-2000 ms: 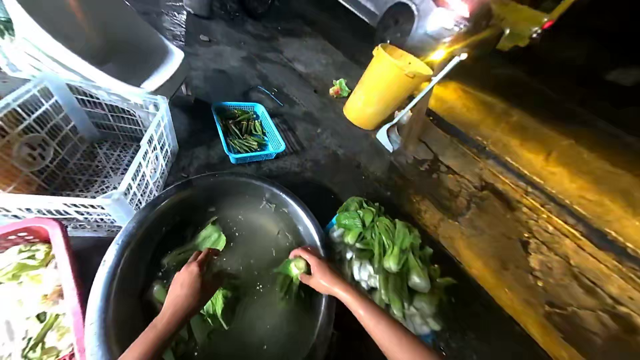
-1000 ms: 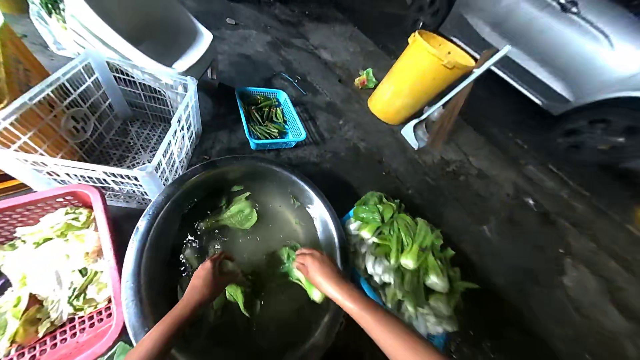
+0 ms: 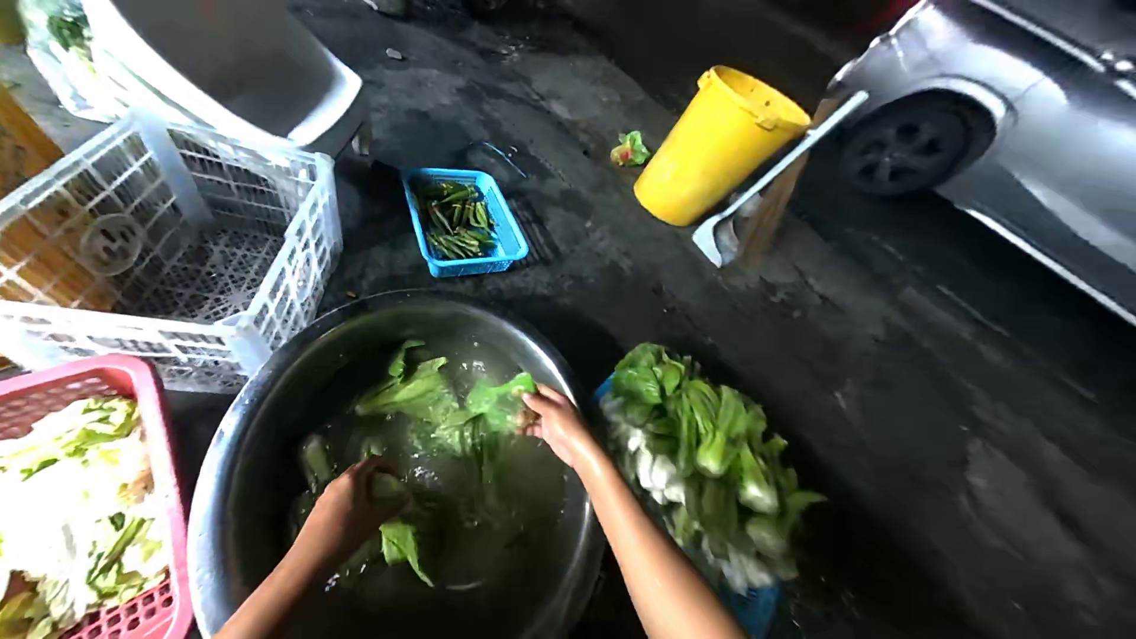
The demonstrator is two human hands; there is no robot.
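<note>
A large round metal basin [image 3: 226, 470] holds cloudy water with leafy greens [image 3: 417, 390] floating in it. My left hand [image 3: 355, 506] is low over the water at the basin's middle left, its fingers closed around a bok choy whose leaf hangs below. My right hand [image 3: 557, 424] is at the basin's right side, gripping the base of another bok choy [image 3: 493, 399] with its leaves pointing left over the water. Right of the basin, a heap of bok choy [image 3: 710, 444] fills a blue basket [image 3: 754, 608], partly hidden under it.
A pink basket [image 3: 155, 426] of cut leaves and a white plastic crate [image 3: 284, 293] stand at the left, near a white plastic chair [image 3: 319, 102]. Beyond the basin lies a blue basket [image 3: 510, 235] of okra-like green pods. Farther right are a yellow bucket [image 3: 710, 151], a long-handled tool [image 3: 781, 177] and a parked car [image 3: 1047, 151].
My right hand has lifted its bok choy higher, toward the basin's right rim. My left hand stays low over the water. The view has turned, bringing the pink basket and crate further in.
</note>
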